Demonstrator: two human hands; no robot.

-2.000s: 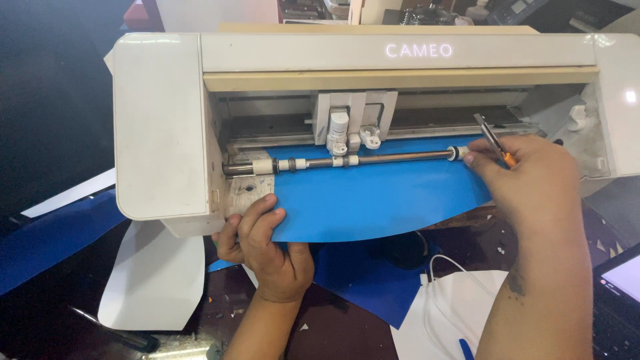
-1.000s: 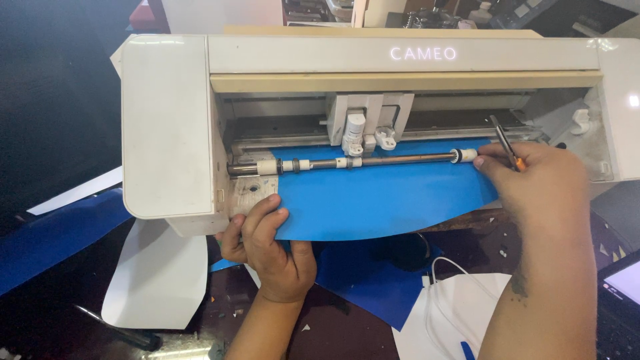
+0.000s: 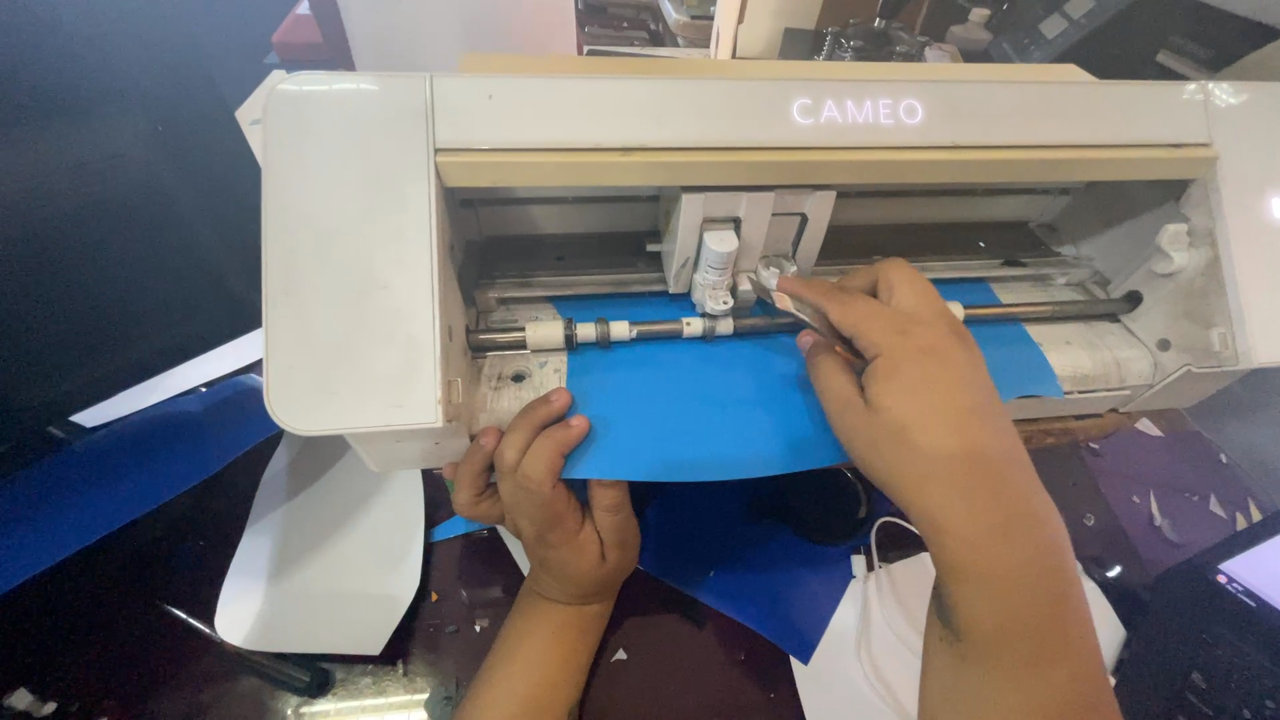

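Note:
A white Cameo cutting machine (image 3: 820,115) lies across the view, its front bay exposed. A bright blue sheet (image 3: 690,410) passes beneath the roller bar (image 3: 1040,310) and hangs over the front edge. My left hand (image 3: 560,500) pinches the sheet's front left corner, thumb below and fingers at its edge. In my right hand (image 3: 890,370) is a slim metal tool (image 3: 800,308), mostly covered by the fingers; its tip is by the right holder of the white carriage (image 3: 748,245). The exact kind of tool cannot be told, nor whether its tip touches the carriage.
Below the machine lie dark blue sheets (image 3: 740,560), a white sheet (image 3: 330,550), a white cable (image 3: 870,620) and a dark pen-like tool (image 3: 270,665). Small scraps are scattered at the right beside a laptop (image 3: 1220,610). Assorted items stand behind the machine.
My right hand has moved left from the right end of the roller bar to the carriage, the tool still in it. My left hand has stayed at the sheet's corner.

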